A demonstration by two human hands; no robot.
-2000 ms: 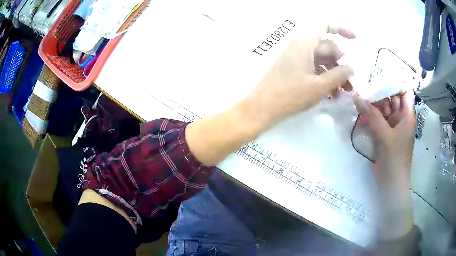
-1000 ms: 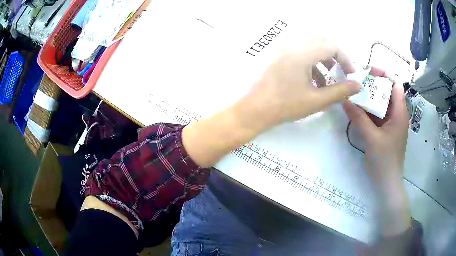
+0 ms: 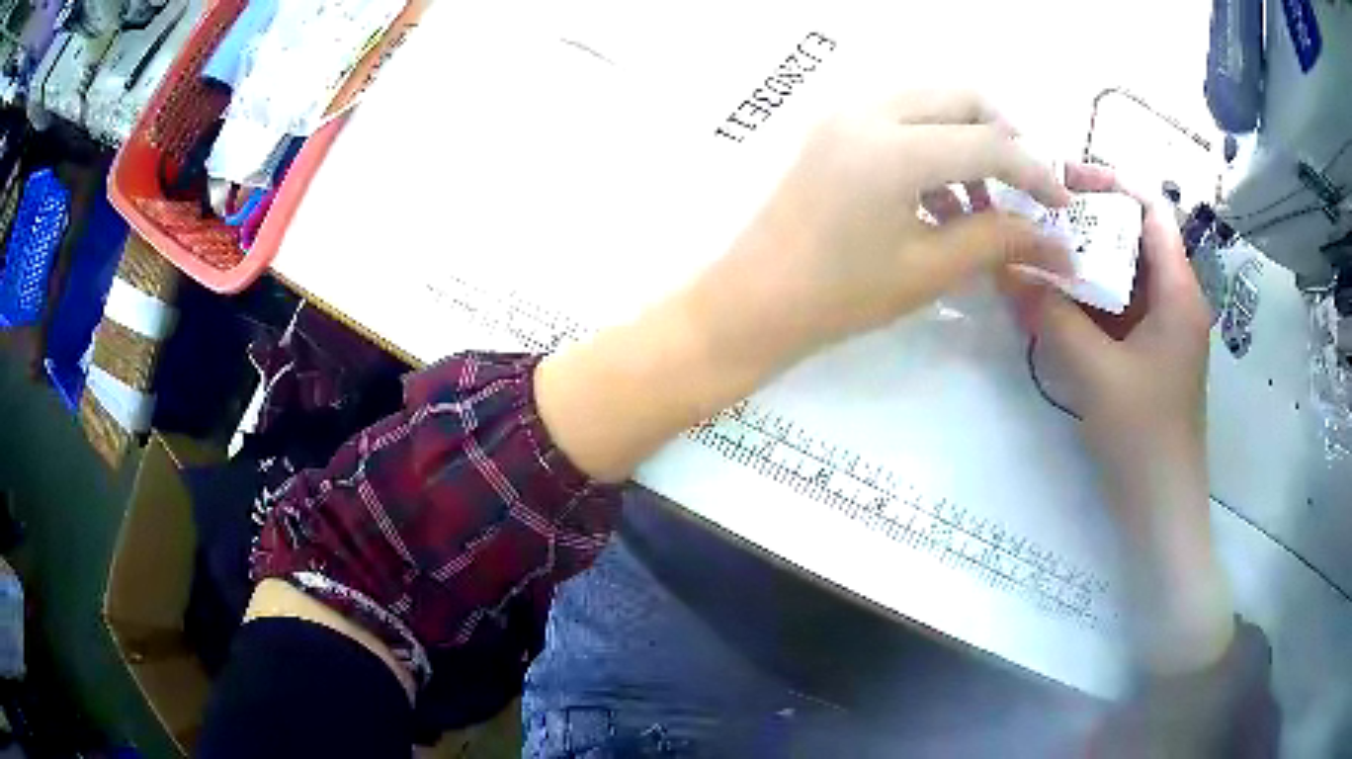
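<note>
Small white care labels with fine black print (image 3: 1100,245) are held between my two hands above the white table (image 3: 653,208). My left hand (image 3: 875,223) comes in from the left and pinches the labels' left end between thumb and fingers. My right hand (image 3: 1134,326) holds them from the right and below, fingers curled behind. Both hands are bare and somewhat blurred. How many labels there are cannot be told.
An orange-red basket (image 3: 208,269) with white papers stands at the table's left edge. The pale sewing machine (image 3: 1287,178) is at the right. An open cardboard box (image 3: 144,593) with dark cloth is at lower left. A printed ruler scale (image 3: 875,512) runs along the table's front edge.
The labels have come together between the hands and now show as a compact white piece with print. My left hand has moved slightly left, and the view has shifted a little.
</note>
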